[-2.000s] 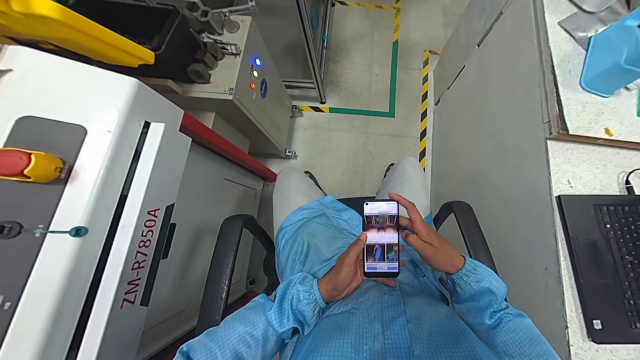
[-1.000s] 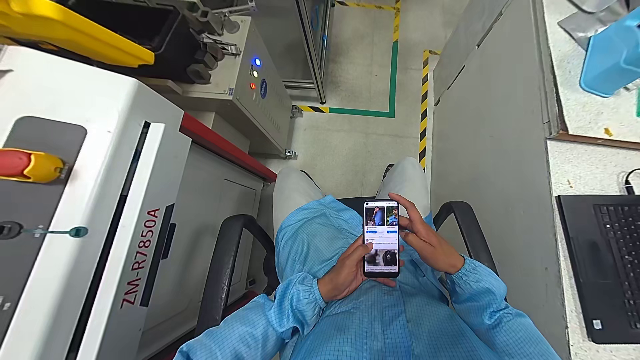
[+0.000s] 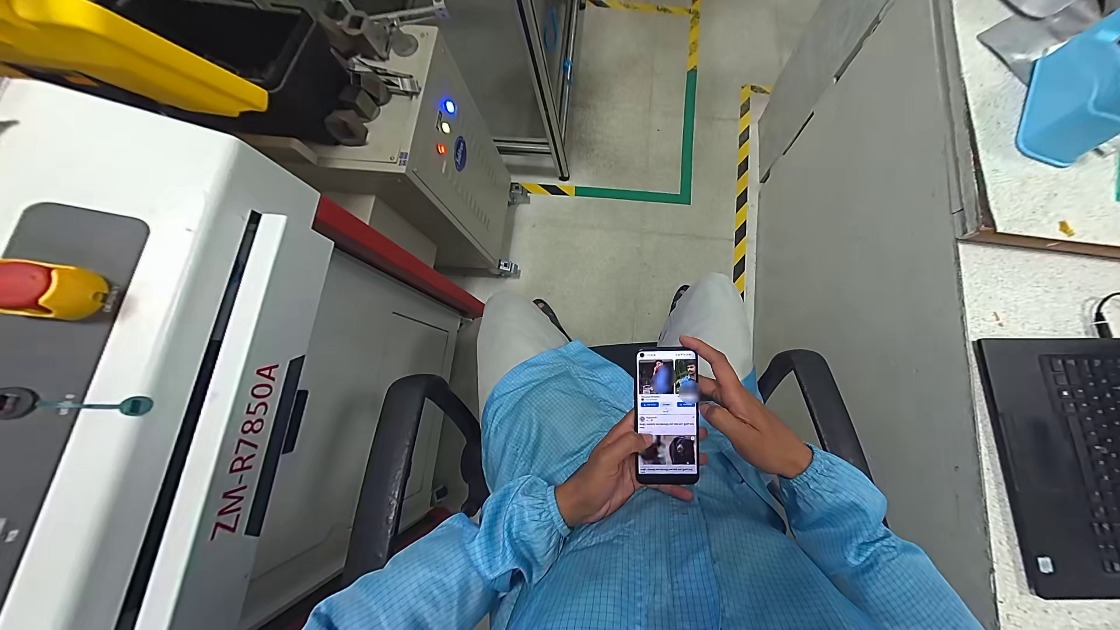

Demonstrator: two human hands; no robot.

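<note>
A smartphone (image 3: 668, 418) with a lit screen of pictures and text stands upright in view over my lap, above the blue checked smock (image 3: 630, 542). My left hand (image 3: 608, 472) holds it from the lower left, the thumb over the screen's left edge and fingers passing behind the bottom end. Against the upper right edge of the phone rests my right hand (image 3: 748, 424), its index finger at the top corner and its thumb by the right side. The parts of the fingers behind the phone are hidden.
Chair armrests (image 3: 398, 464) flank me. At left stands a white machine (image 3: 175, 175) with a red emergency stop button (image 3: 31, 287); beyond it is a cabinet with lit indicators (image 3: 472, 166). A laptop (image 3: 1050, 472) and a blue plastic bin (image 3: 1072, 96) lie on the right bench.
The pictures and text on the phone screen have shifted since two seconds ago. My left thumb now lies lower over the screen than one second ago.
</note>
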